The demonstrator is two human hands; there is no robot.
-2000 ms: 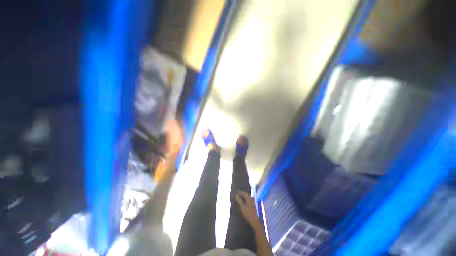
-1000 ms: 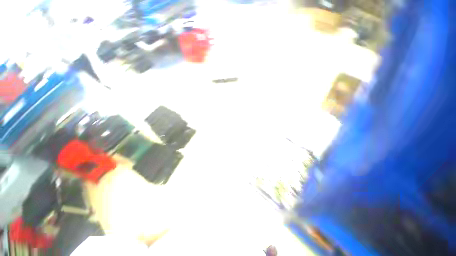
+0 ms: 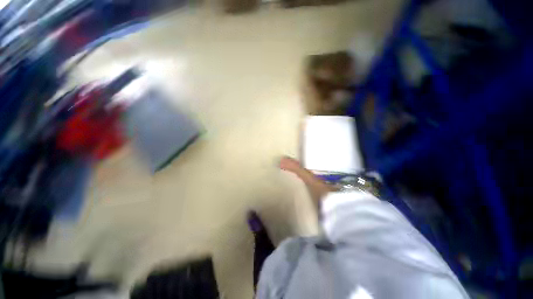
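Observation:
My right hand (image 3: 299,167) is blurred at the centre right, reaching from a light grey sleeve. I cannot tell whether its fingers hold anything. A flat white box or block (image 3: 331,143) lies just beyond the hand. Shiny silver packets (image 3: 361,184) show beside the wrist, partly covered by the sleeve. A brown carton (image 3: 331,76) with dark contents is past the white piece. My left hand is not in view.
A blue rack frame (image 3: 484,193) runs along the right. A blurred grey flat thing with a dark edge (image 3: 159,125) and a red thing (image 3: 93,128) are at left. A dark object (image 3: 175,280) is at the bottom left. The cream floor (image 3: 234,99) lies between.
The view has turned away from the narrow aisle between blue racks to a wider floor beside one rack. My right hand and sleeve have come into view; my left arm is out of view.

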